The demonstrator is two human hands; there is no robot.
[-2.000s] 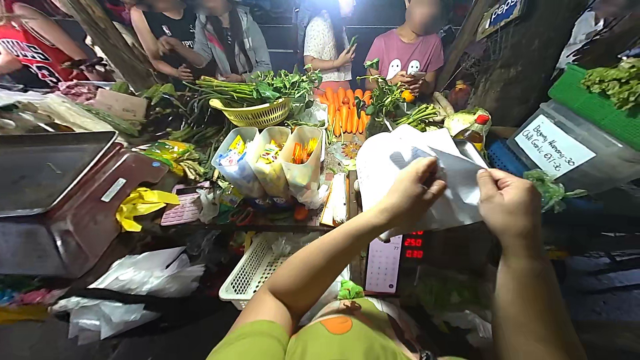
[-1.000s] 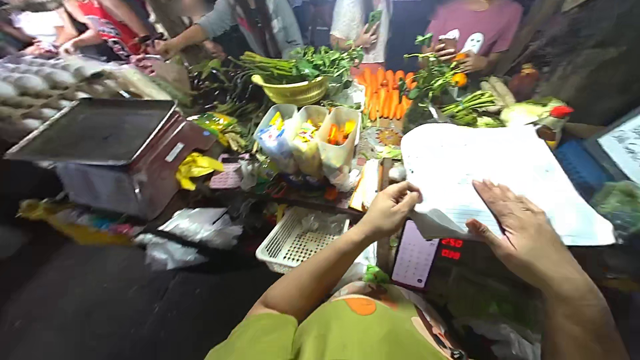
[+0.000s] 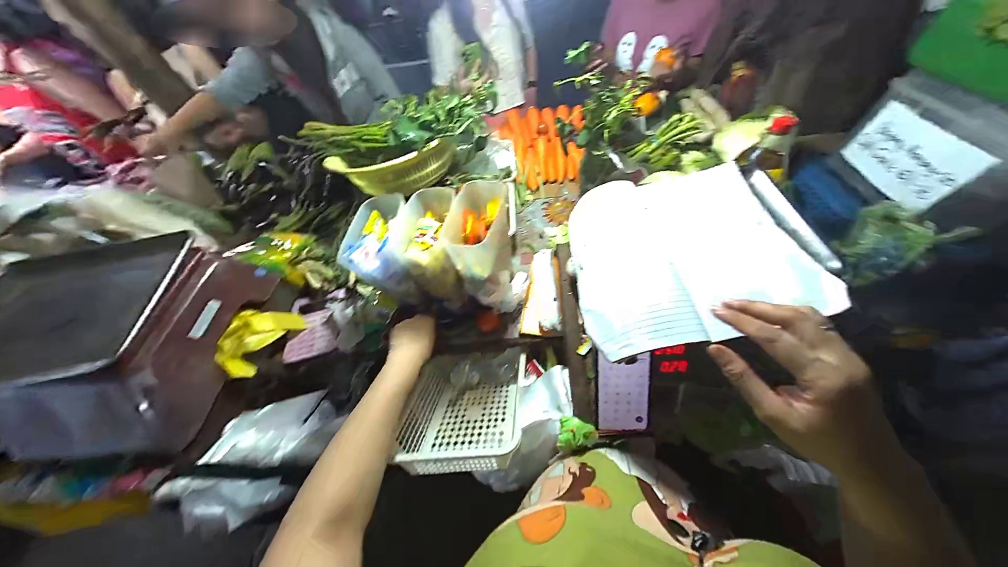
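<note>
An open lined notebook (image 3: 669,260) lies across the right part of the stall, above a lit red scale display (image 3: 673,366). My right hand (image 3: 795,370) is at its lower right edge, fingers spread, with the fingertips at the page. My left hand (image 3: 413,335) reaches below three clear plastic containers (image 3: 480,244) of small colourful packets; its fingers are hidden in the dark there, so what they touch cannot be told. A white perforated plastic basket (image 3: 465,425) stands just below that hand. A phone showing a keypad (image 3: 624,391) lies under the notebook's lower edge.
Carrots (image 3: 543,146), a yellow basket (image 3: 394,175) of greens and other vegetables cover the back. At the left stand a weighing scale with a dark tray (image 3: 87,303) and a yellow plastic bag (image 3: 256,339). A bin with a handwritten sign (image 3: 917,153) stands right. Several people stand opposite.
My left hand has left the notebook and moved left, down below the containers. The notebook, partly lifted two seconds ago, now lies spread open. My right hand remains at it.
</note>
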